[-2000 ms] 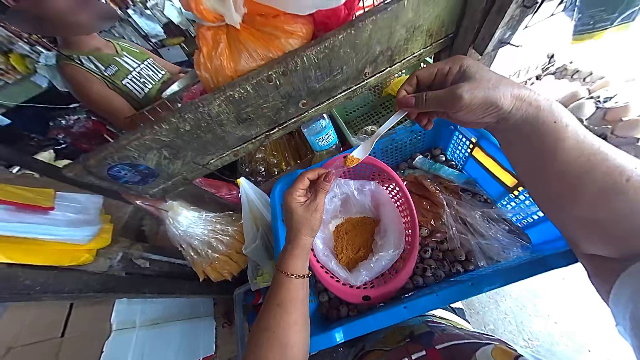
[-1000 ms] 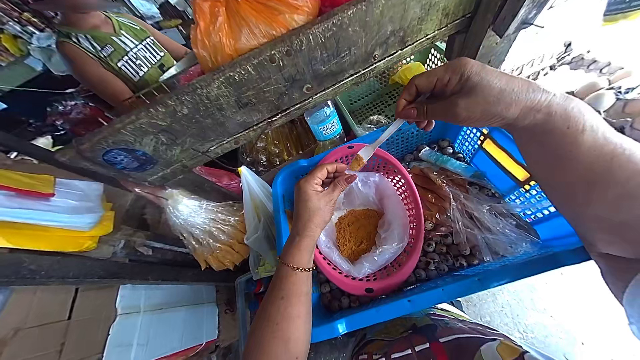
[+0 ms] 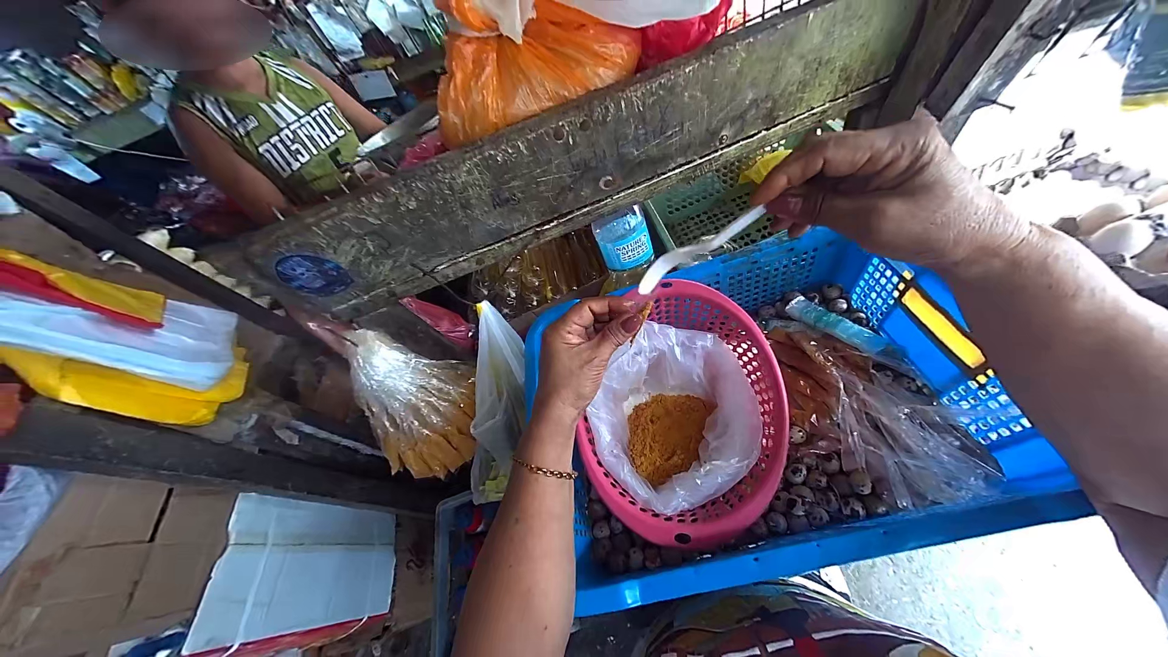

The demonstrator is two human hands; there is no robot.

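Observation:
My right hand [image 3: 876, 196] grips the handle of a white plastic spoon [image 3: 698, 251], whose bowl points down to the left. Near the spoon's bowl, my left hand [image 3: 589, 351] pinches a small clear plastic packet [image 3: 641, 321] with some orange-brown powder in it. Below both hands, more of this powder [image 3: 671, 436] lies in an open white plastic bag [image 3: 721, 374], which lines a pink perforated basket [image 3: 774, 401]. The basket stands in a blue plastic crate [image 3: 912, 538] among speckled quail eggs [image 3: 812, 488].
Filled packets in clear plastic [image 3: 812, 374] lie right of the basket. Behind the crate are a wooden board [image 3: 547, 164], a labelled bottle [image 3: 624, 239] and a green basket [image 3: 703, 205]. A bundle of filled packets [image 3: 415, 401] hangs at left. A person [image 3: 274, 128] is beyond the board.
The spoon's bowl, which carried powder two seconds ago, now shows white at the packet's mouth. Powder shows in the packet between my left fingers.

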